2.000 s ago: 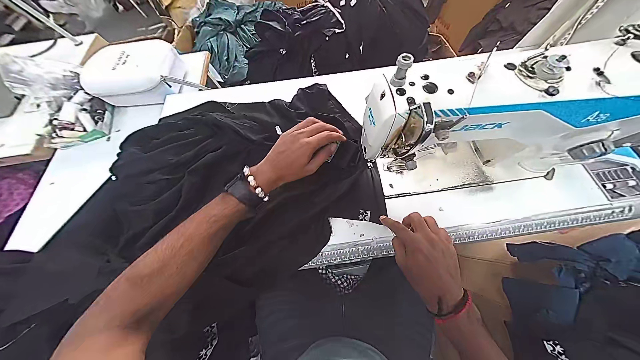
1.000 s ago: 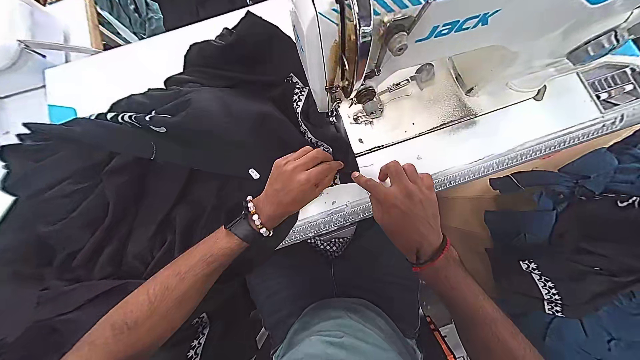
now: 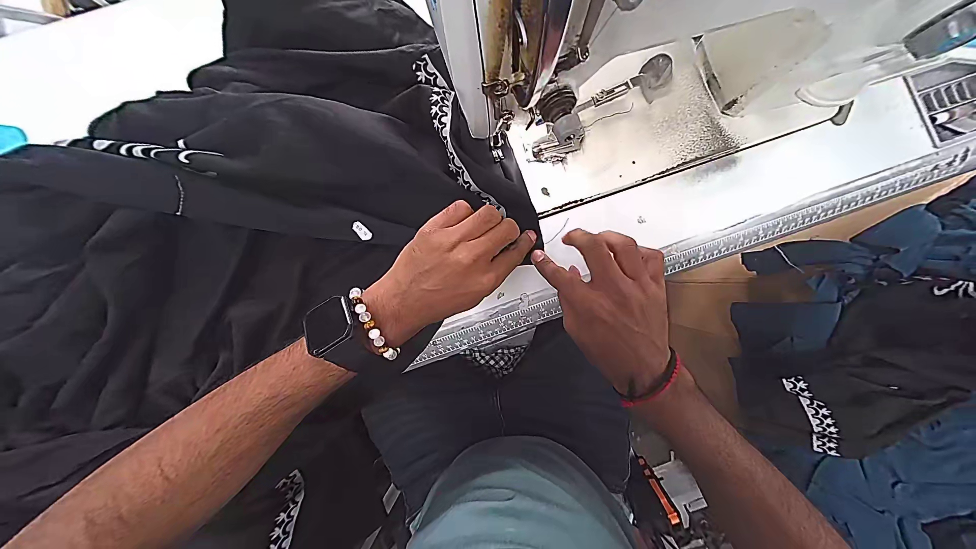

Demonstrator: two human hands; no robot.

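Black fabric (image 3: 305,160) with a white patterned trim (image 3: 442,114) covers the left of the sewing table and runs under the presser foot (image 3: 498,145) of a sewing machine (image 3: 534,53). My left hand (image 3: 457,263), with a watch and a beaded bracelet at the wrist, pinches the fabric's edge below the foot. Beside it, my right hand (image 3: 610,305) touches the fabric's corner with an extended forefinger; its other fingers are bent, and whether it grips the cloth is unclear. A small white tag (image 3: 361,231) lies on the fabric.
A measuring scale (image 3: 808,221) runs along the table's front edge. Blue and black fabric pieces (image 3: 900,343) lie at the right, some with white trim. The machine's metal bed plate (image 3: 648,137) extends right of the needle. Cloth also hangs at the lower left.
The view has moved much closer to the machine. Since two seconds ago, my left hand has come down from the fabric near the needle to its edge, beside my right hand.
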